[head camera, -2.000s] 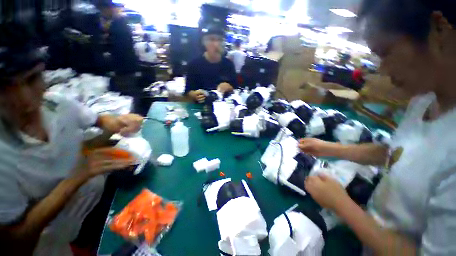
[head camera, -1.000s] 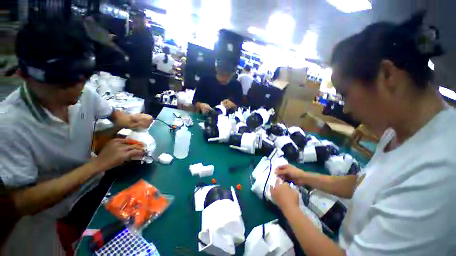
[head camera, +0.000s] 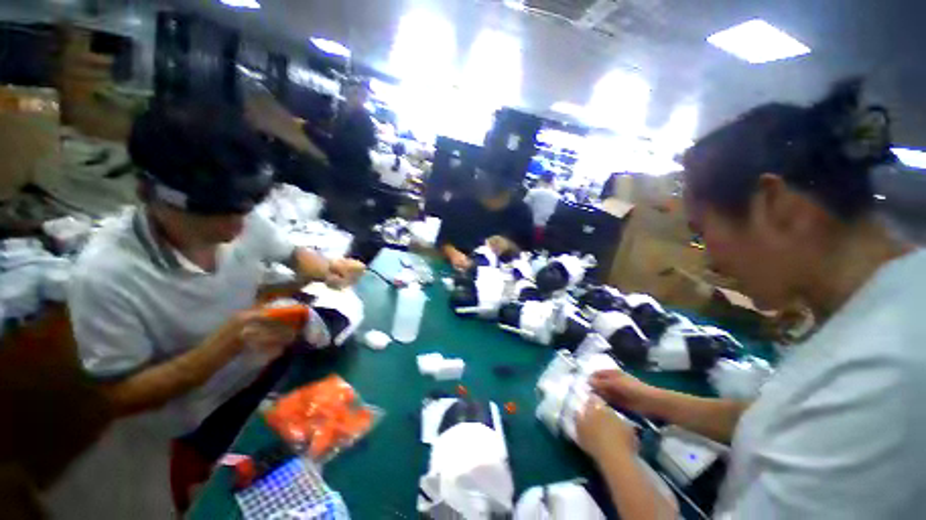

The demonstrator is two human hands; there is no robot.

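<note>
Neither of my hands is in the picture. Nearest in front of me, a white-and-black security camera point(head camera: 470, 459) lies on the green table point(head camera: 391, 447). A second white camera point(head camera: 556, 502) beside it is cut off by the bottom edge. A clear bag of orange pieces point(head camera: 323, 414) lies to the left. A sheet with a grid of blue or purple dots point(head camera: 289, 494) is at the near left corner, with a red and black item point(head camera: 254, 467) by it. Two small orange pieces lie beyond the nearest camera.
A person on the right handles a white camera point(head camera: 563, 393). A seated person on the left holds an orange item point(head camera: 285, 314) at a camera point(head camera: 333, 313). A squeeze bottle point(head camera: 408, 313) and small white blocks point(head camera: 441, 367) stand mid-table. Cameras line the far side, where another person sits.
The view has swung left and tilted, so the table shows lower and cartons at left appear. The person on the right still has both hands at a camera. The left person's hands remain at theirs.
</note>
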